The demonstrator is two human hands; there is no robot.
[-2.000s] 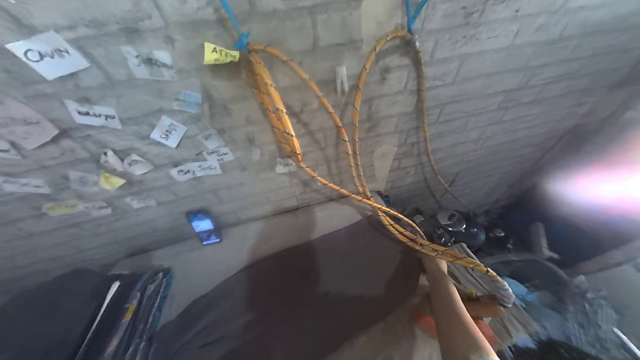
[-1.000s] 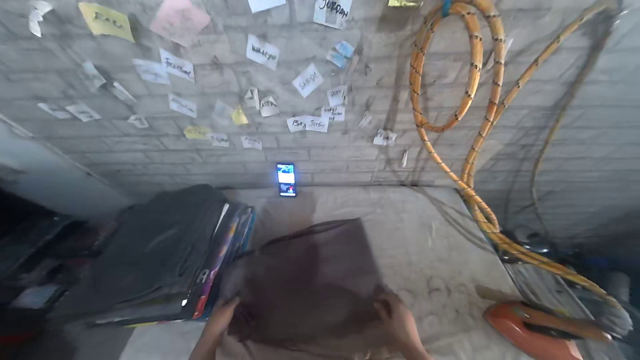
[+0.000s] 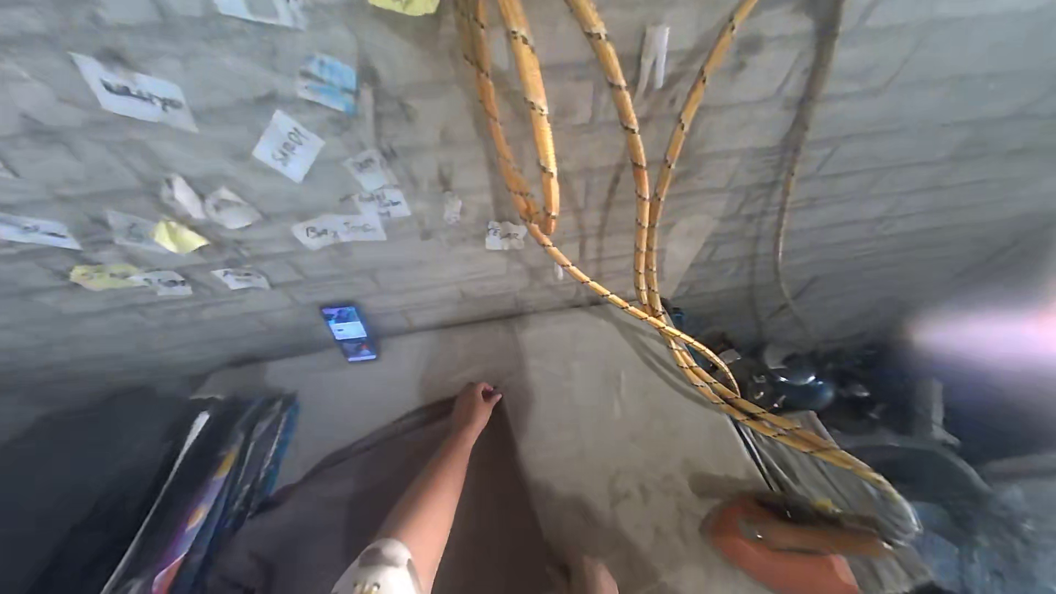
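Note:
A dark brown cloth [image 3: 495,495] lies on a pale covered surface [image 3: 610,396]. My left hand [image 3: 477,406], with a watch on its wrist, reaches over the cloth and pinches its far corner. At the bottom edge shows a small part of my right hand [image 3: 592,575], beside the cloth's right side; its fingers cannot be made out. To the right sits an orange clothes iron [image 3: 775,540] with a brown handle. Its thick yellow and black braided cord [image 3: 635,157] hangs in loops before the wall and runs down to it.
A lit phone [image 3: 350,332] leans near the wall. Dark folded fabrics or covers [image 3: 210,487] are stacked at the left. Handwritten paper notes [image 3: 289,146] are stuck on the grey brick wall [image 3: 412,272]. Cluttered dark objects [image 3: 792,379] stand beyond the surface at the right.
My left hand has moved from the cloth's near left part to its far corner. My right hand has dropped mostly out of view. The view has shifted and tilted.

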